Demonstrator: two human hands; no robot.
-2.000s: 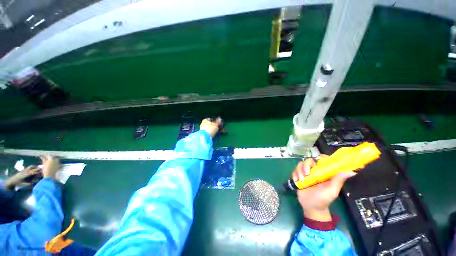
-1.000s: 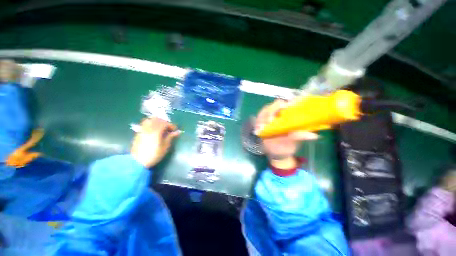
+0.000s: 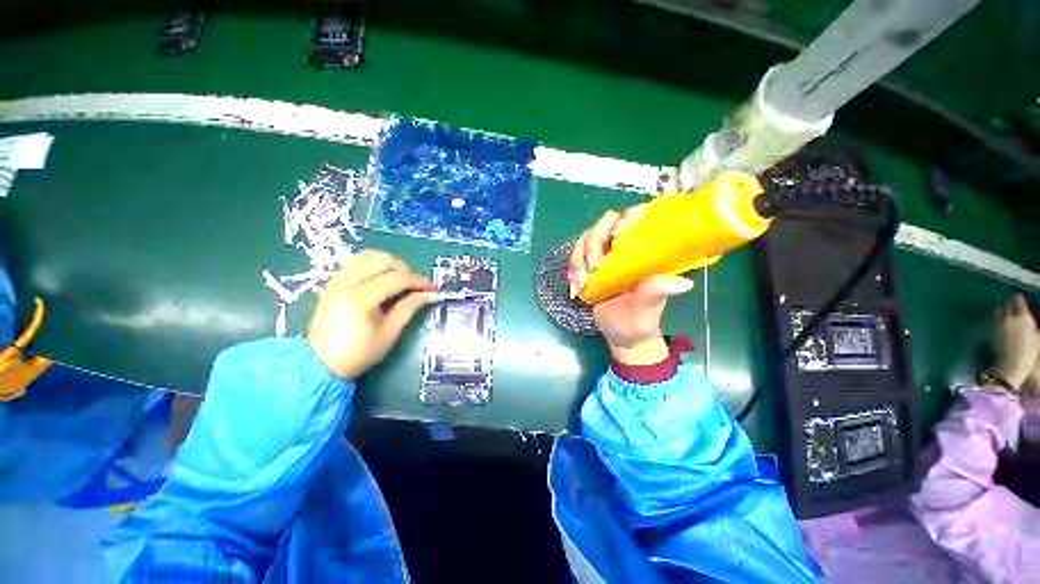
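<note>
An open phone unit (image 3: 458, 348) lies upright on the green bench mat in front of me. My left hand (image 3: 371, 310) is at its upper left, thumb and fingers pinched on a small white strip (image 3: 454, 295) at the phone's upper part. My right hand (image 3: 630, 285) holds the yellow electric screwdriver (image 3: 679, 236) over the round speckled screw dish (image 3: 566, 290); its bit is hidden. A loose pile of white strips (image 3: 323, 219) lies behind my left hand. A clear bag of small blue parts (image 3: 454, 186) lies behind the phone.
A black phone tray (image 3: 842, 356) with phone units stands at right, the screwdriver's cord (image 3: 885, 217) hanging over it. A white post (image 3: 823, 86) rises behind the dish. The conveyor (image 3: 253, 63) carries phones. A pink sleeve (image 3: 978, 465) is at right; blue clothing (image 3: 68, 422) at left.
My left hand has come back from the conveyor, then moved from beside the white strips to the phone. The phone now lies before me. The right hand still holds the screwdriver.
</note>
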